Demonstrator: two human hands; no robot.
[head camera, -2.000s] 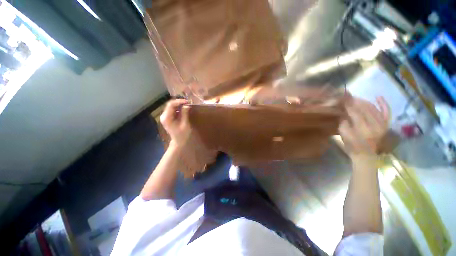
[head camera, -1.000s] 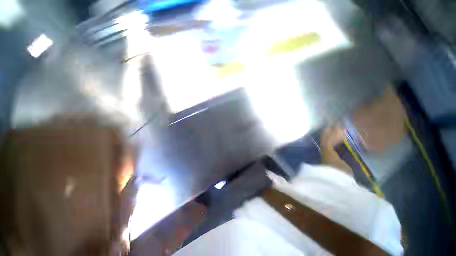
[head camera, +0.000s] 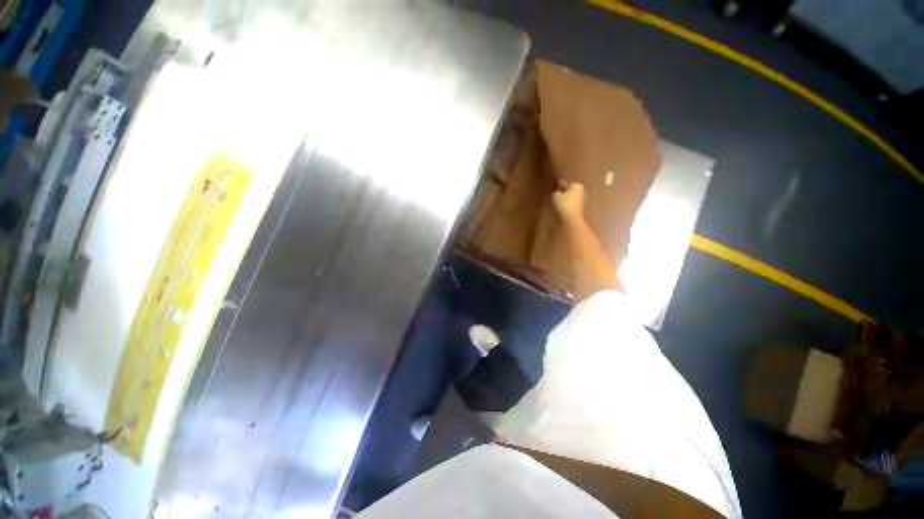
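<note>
My right hand (head camera: 570, 200) reaches down at the right of the metal table and grips the edge of a brown bag panel (head camera: 610, 132). The panel has a small pale label and is partly raised from a stack of brown panels (head camera: 507, 228) on a low pale stand (head camera: 681, 208). The stack lies beside the table's right edge, below its top. My left hand is not in view. The yellow sewing template (head camera: 182, 304) lies on the white inset at the left, with no panel on it.
The shiny metal table (head camera: 314, 304) fills the middle left. Machine rails (head camera: 76, 223) run along the far left. Dark floor with yellow lines (head camera: 780, 274) lies at the right. Brown boxes or bundles (head camera: 811, 390) stand at the lower right. My shoes show below the table edge.
The view has swung right from the panels two seconds ago, when both hands held a brown panel. Now my right hand is at the stack on the low stand and my left hand has left view.
</note>
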